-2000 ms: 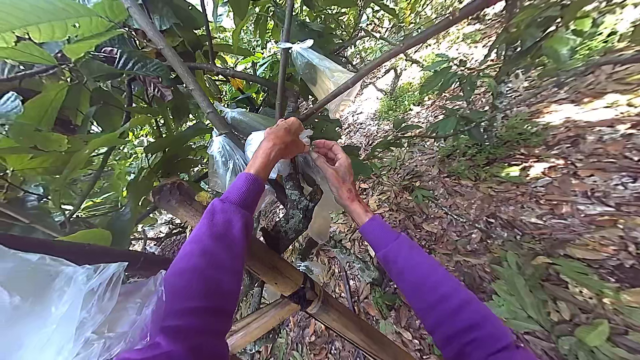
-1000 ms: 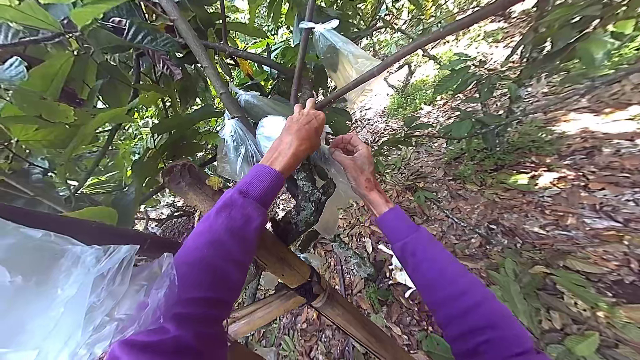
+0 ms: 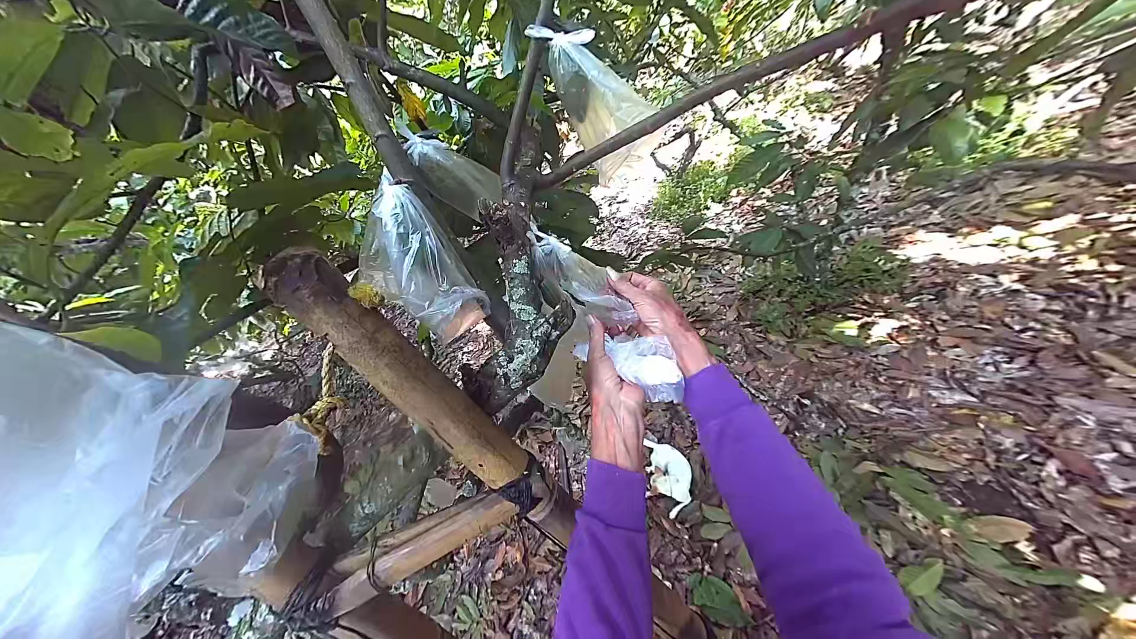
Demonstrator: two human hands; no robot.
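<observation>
Just right of a lichen-covered tree trunk (image 3: 524, 328), my left hand (image 3: 617, 404) and my right hand (image 3: 657, 315) are close together. My right fingers pinch the lower part of a clear plastic bag (image 3: 577, 275) that hangs from the trunk. A crumpled white plastic bag or film (image 3: 646, 364) lies between the palms; which hand holds it is not certain. The left thumb points up near the clear bag's lower end. More clear bags hang from branches: one to the left (image 3: 413, 253), one behind it (image 3: 453, 173) and one tied higher up (image 3: 595, 102).
A wooden pole frame (image 3: 399, 368), lashed with dark cord, stands below the trunk. Large plastic sheeting (image 3: 98, 479) fills the lower left. A thin branch (image 3: 737, 80) crosses the upper right. A small white animal (image 3: 672, 475) is on the leaf-covered ground below my hands.
My left hand has come down from the trunk to below the hanging bag, and the white plastic now shows between my hands. The white animal has come further into sight.
</observation>
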